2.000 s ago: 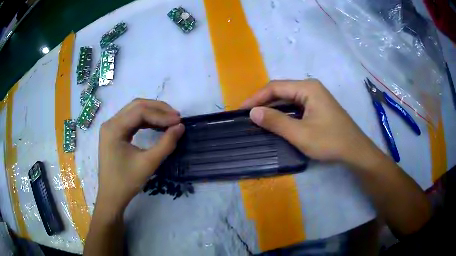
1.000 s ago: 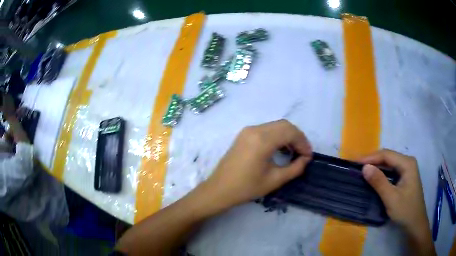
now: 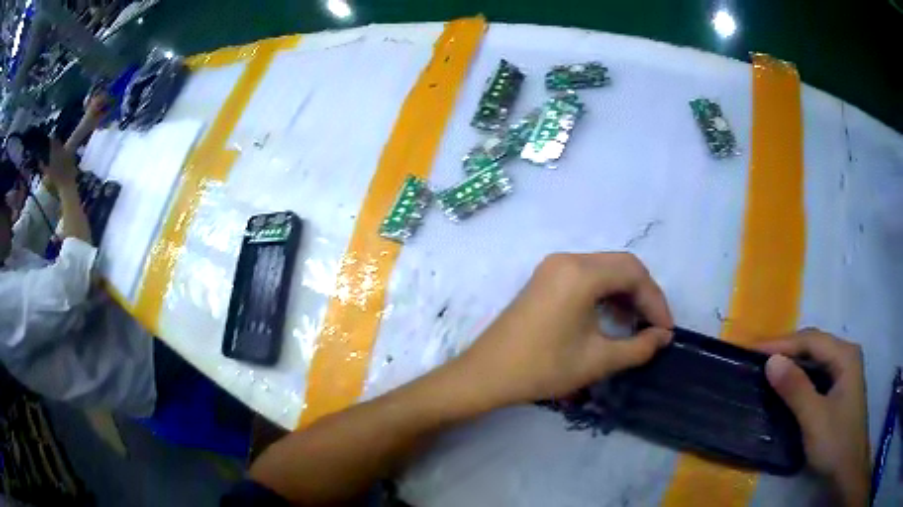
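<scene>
A black plastic case shell (image 3: 713, 406), ribbed lengthwise, lies open side up at the lower right. My left hand (image 3: 594, 332) pinches its upper left corner with thumb and index finger; whether a small part is between the fingertips is hidden. My right hand (image 3: 822, 396) grips its right end, thumb on the rim. Small black parts (image 3: 584, 411) lie in a pile at the shell's lower left, partly behind it. Several green circuit boards (image 3: 478, 190) lie loose beyond my left hand. A case with a board fitted (image 3: 261, 287) lies at the left.
One circuit board (image 3: 713, 127) lies apart near an orange tape strip (image 3: 770, 198). Blue-handled cutters (image 3: 887, 436) show partly at the right edge. Another person in a white sleeve (image 3: 50, 307) works at the far left, near dark shells (image 3: 97, 203). The white bench's curved far edge meets a green surface.
The view has swung left, so the bench things appear further right and the other person has come into view. Both hands keep hold of the shell, which now appears tilted down to the right.
</scene>
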